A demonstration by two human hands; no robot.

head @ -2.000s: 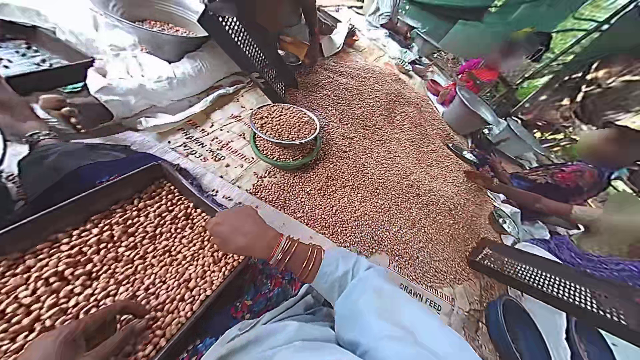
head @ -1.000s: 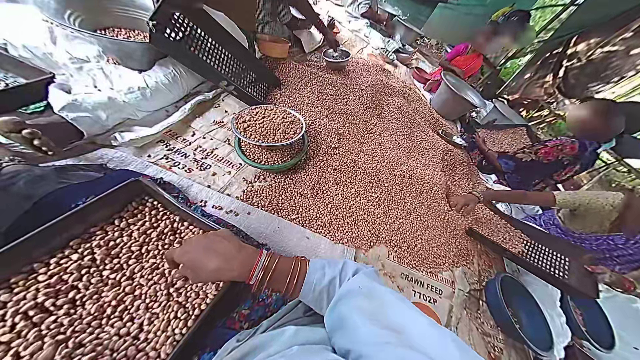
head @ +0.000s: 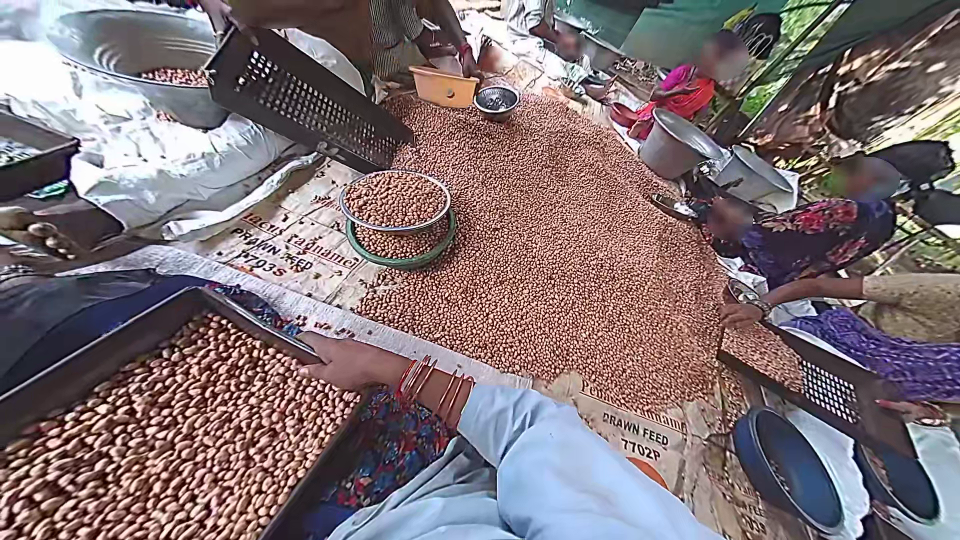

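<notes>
A dark rectangular tray (head: pixel 247 330) full of reddish-brown nuts or beans (head: pixel 172 427) fills the lower left, tilted in view. My right hand (head: pixel 341 361), with thin red and orange bangles at the wrist, rests on the tray's far right rim, its fingers over the edge and partly hidden. No part of my left hand shows. Beyond the tray, a steel bowl (head: pixel 395 199) heaped with the same nuts stands on a green-rimmed container (head: pixel 401 262), also filled, at the edge of a large nut pile (head: pixel 555 262).
Printed sacks (head: pixel 292 251) lie under the pile. A co-worker holds a perforated dark tray (head: pixel 300 97) at upper left, near a large metal basin (head: pixel 135 60). Another perforated tray (head: pixel 829 390) is beside co-workers at right, with blue tubs (head: pixel 787 469) below. Metal pots (head: pixel 675 142) stand farther back.
My left hand, over the nuts two seconds ago, has gone out of view. My right hand has moved from above the nuts to the tray's rim. An orange container has appeared beside the small bowl.
</notes>
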